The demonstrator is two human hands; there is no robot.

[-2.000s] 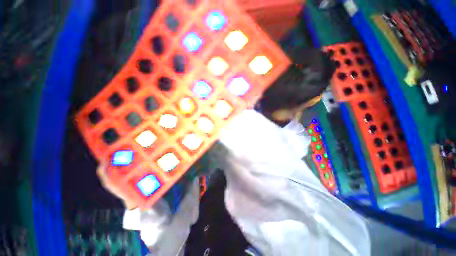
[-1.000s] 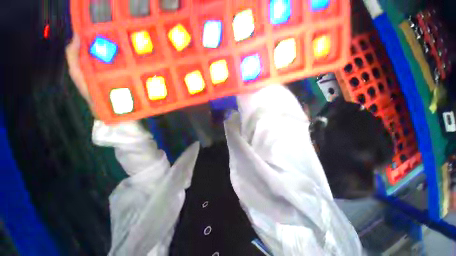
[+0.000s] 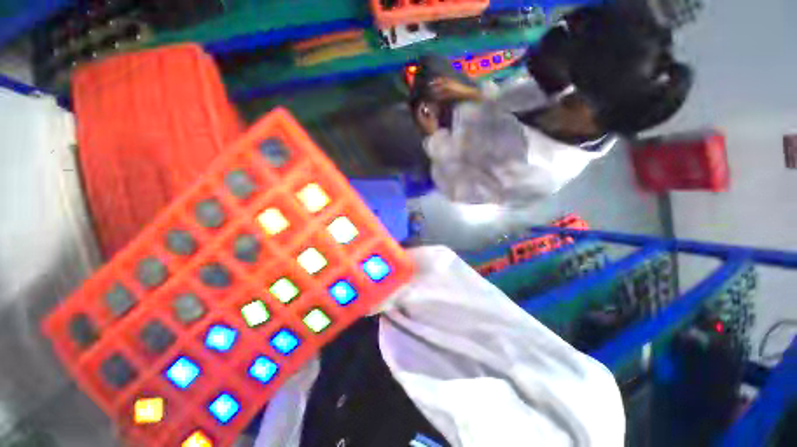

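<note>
An orange-red compartment tray [image 3: 229, 278] is held tilted in front of me, from the centre to the lower left. Its pockets hold small square devices. Several near my body have lit screens [image 3: 312, 197], white, yellow, green or blue. The devices in the far rows [image 3: 210, 212] are dark grey. My right sleeve [image 3: 489, 340], white, reaches the tray's right corner, but the hand is hidden behind the tray. My left hand does not show; part of the left sleeve shows below the tray.
A tall orange-red pile of trays [image 3: 153, 140] stands behind the tray at the left. A dark-haired person in a white smock [image 3: 498, 157] sits ahead. Blue-framed racks [image 3: 647, 323] are at the right, green shelves [image 3: 288, 74] at the top. A red box [image 3: 682, 163] is behind the person.
The view has swung round, bringing the tray pile, the other person and the red box into sight. The tray has moved lower and left in the picture and is tilted again.
</note>
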